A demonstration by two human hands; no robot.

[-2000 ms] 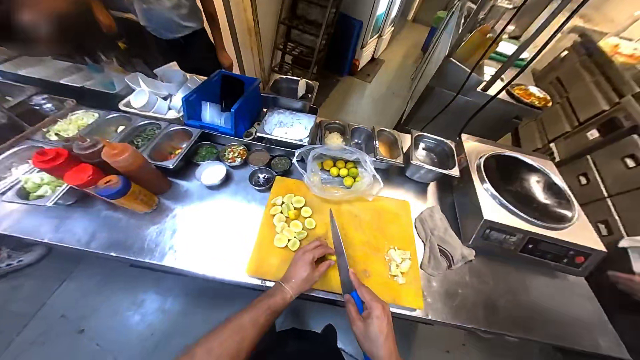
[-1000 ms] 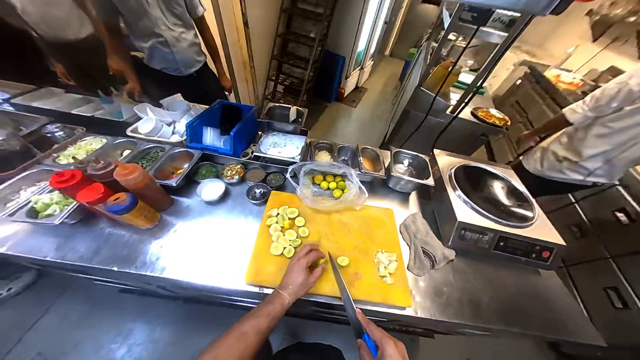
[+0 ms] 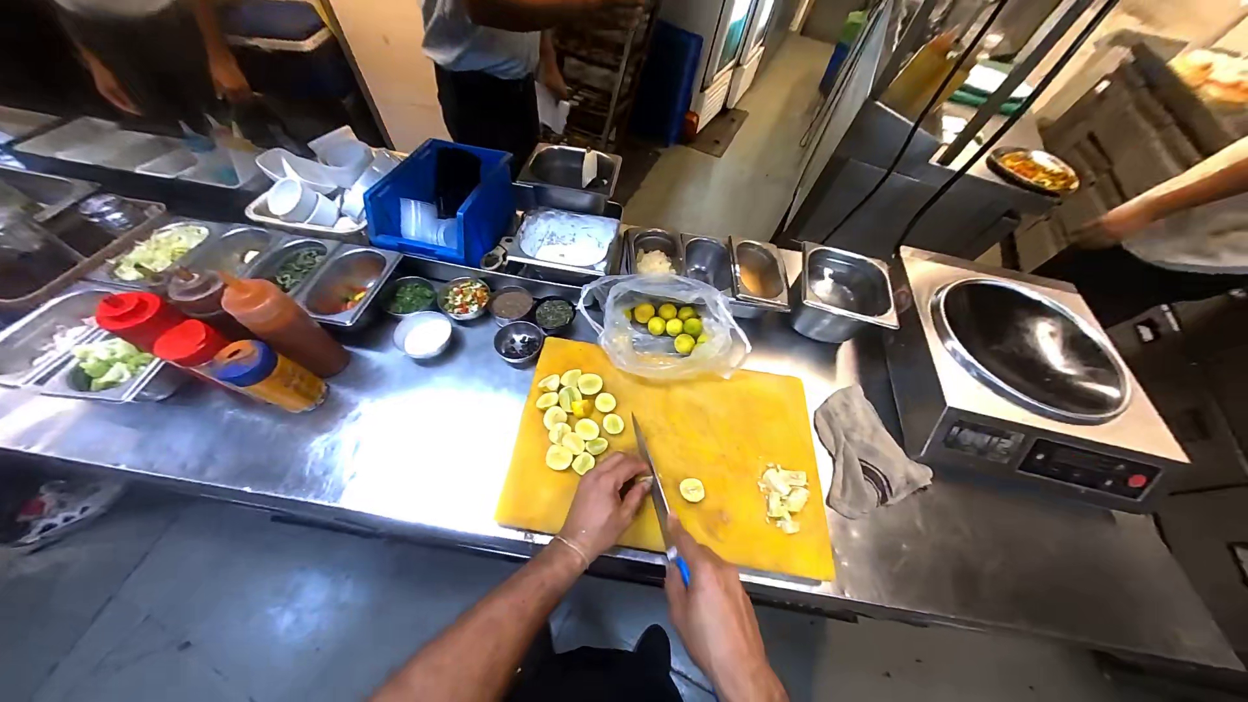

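My right hand (image 3: 712, 595) grips the blue handle of a kitchen knife (image 3: 651, 473), whose blade points away from me over a yellow cutting board (image 3: 741, 419). Just left of the blade, my left hand (image 3: 606, 502) rests on the board with its fingertips together; a small pale piece shows at them, mostly hidden. Cut lime halves (image 3: 587, 429) lie in a group beyond my left hand. One lime half (image 3: 691, 489) sits alone right of the blade. Pale chopped pieces (image 3: 783, 495) lie at the board's right side. Whole limes (image 3: 673, 322) are in a clear plastic bag (image 3: 639, 359) at the board's far edge.
A grey cloth (image 3: 863, 453) and an induction wok cooker (image 3: 1033, 361) are to the right. Sauce bottles (image 3: 283, 322) stand left. Small bowls (image 3: 426, 334), steel containers (image 3: 846, 288) and a blue bin (image 3: 439, 205) line the back. One person (image 3: 487, 58) stands beyond the counter, another (image 3: 1189, 214) at right.
A lime half now lies alone to the right of the knife, where none lay two seconds ago. Both hands stay near the board's front edge, the knife still in my right.
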